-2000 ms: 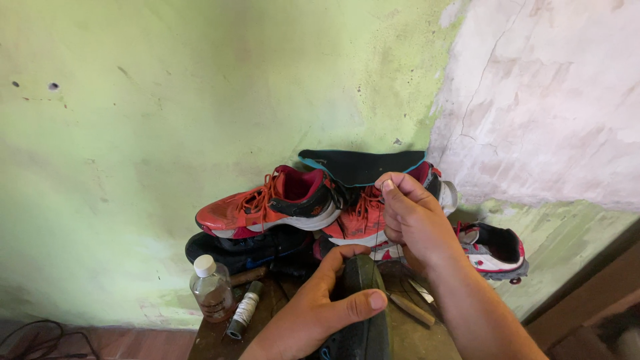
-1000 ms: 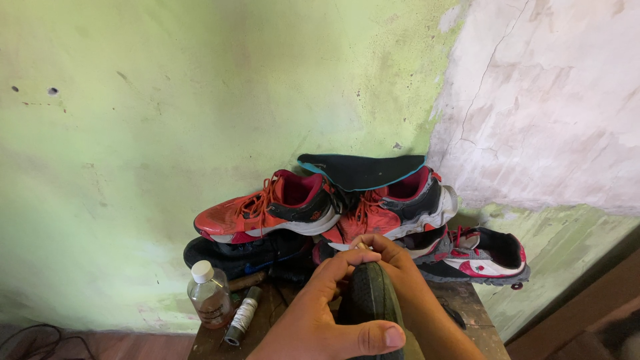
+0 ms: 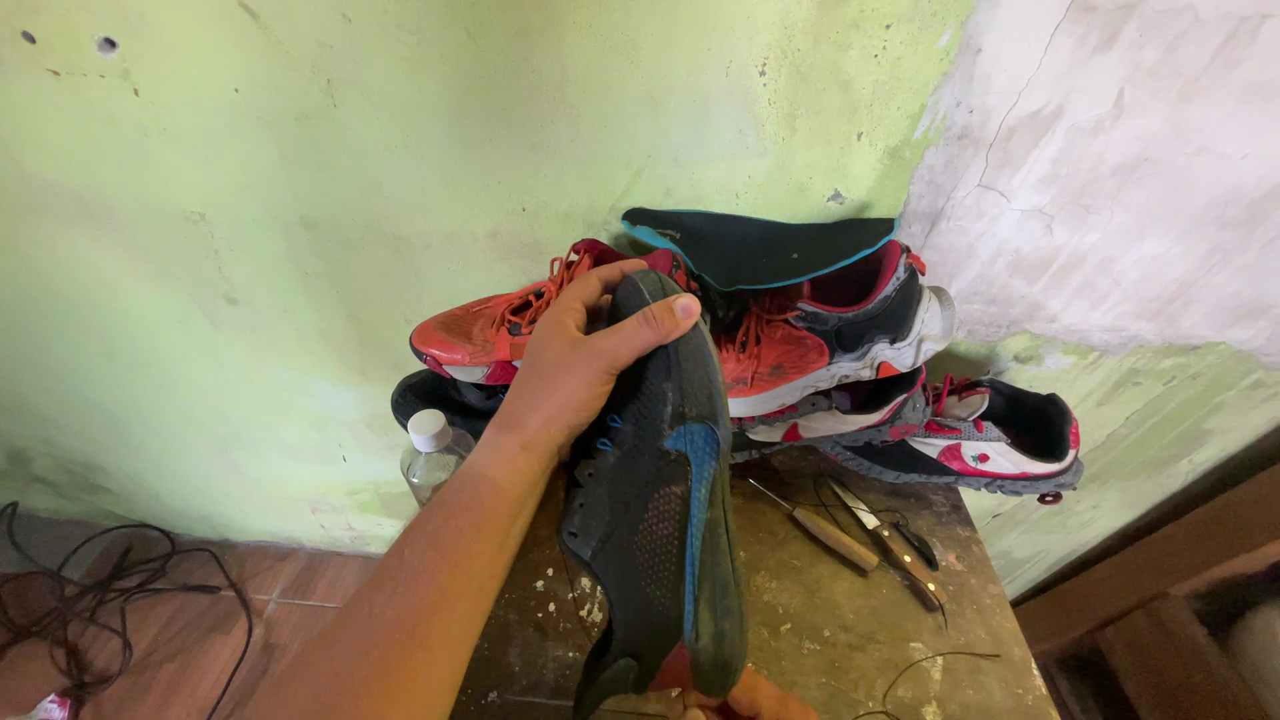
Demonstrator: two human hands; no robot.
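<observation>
My left hand (image 3: 590, 350) grips the toe of a black sneaker (image 3: 650, 500) with a blue side stripe, its thumb over the sole edge. The shoe hangs toe up, its side facing me. Low in the view, my right hand (image 3: 750, 697) is at the heel end, mostly hidden; its grip is unclear. On the worktable (image 3: 800, 640) to the right lie a wooden-handled awl (image 3: 835, 538) and a wooden-handled knife (image 3: 890, 540), with dark thread (image 3: 930, 660) nearer me.
Orange sneakers (image 3: 470, 325) are stacked by the green wall, an insole (image 3: 770, 250) on top. A white and red sneaker (image 3: 1000, 450) stands at the right. A white-capped bottle (image 3: 430, 450) is at the left. Black cable (image 3: 70, 600) lies on the tiled floor.
The black sneaker has been raised and turned, showing its side. My right hand has moved from the toe down to the heel end. The awl and knife are uncovered.
</observation>
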